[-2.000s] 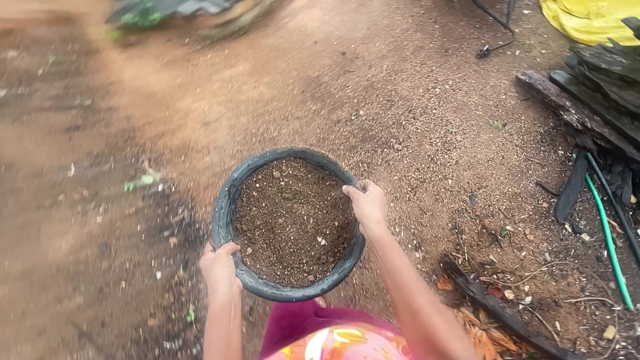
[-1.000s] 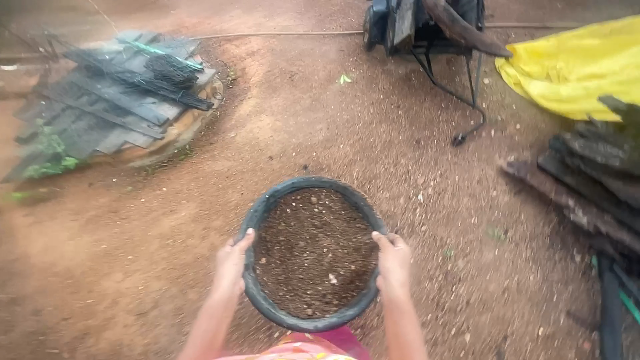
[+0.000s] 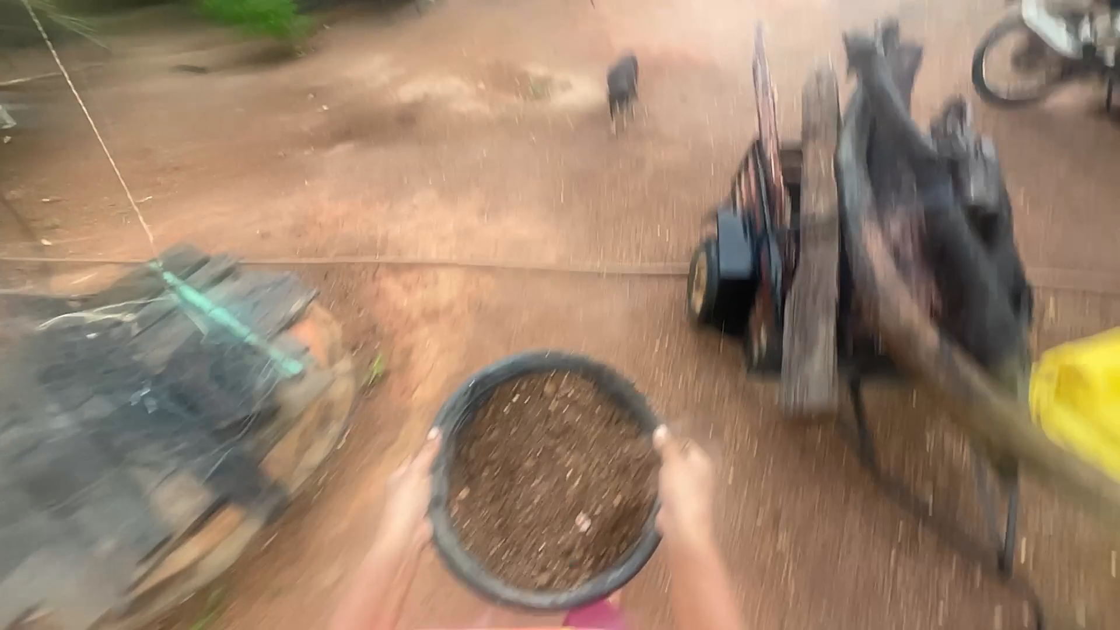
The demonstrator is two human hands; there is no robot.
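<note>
A round black basin (image 3: 462,567) filled with brown gravelly soil (image 3: 551,477) is held in front of my body at the bottom centre. My left hand (image 3: 409,490) grips its left rim, and my right hand (image 3: 684,481) grips the right rim with the thumb on top. Both hands are blurred by motion, and their fingers under the rim are hidden. A bit of pink cloth shows below the basin.
At left, dark boards (image 3: 105,490) cover a round ring, with a green tube (image 3: 232,324) on top. At right stands a cart loaded with wood (image 3: 812,262), a long branch jutting out. A yellow sheet (image 3: 1081,394), a dark animal (image 3: 622,86) and a motorcycle (image 3: 1028,61) are farther off.
The basin stays between both hands. The view has shifted forward, bringing the loaded cart and the covered ring nearer; the animal and motorcycle have come into view.
</note>
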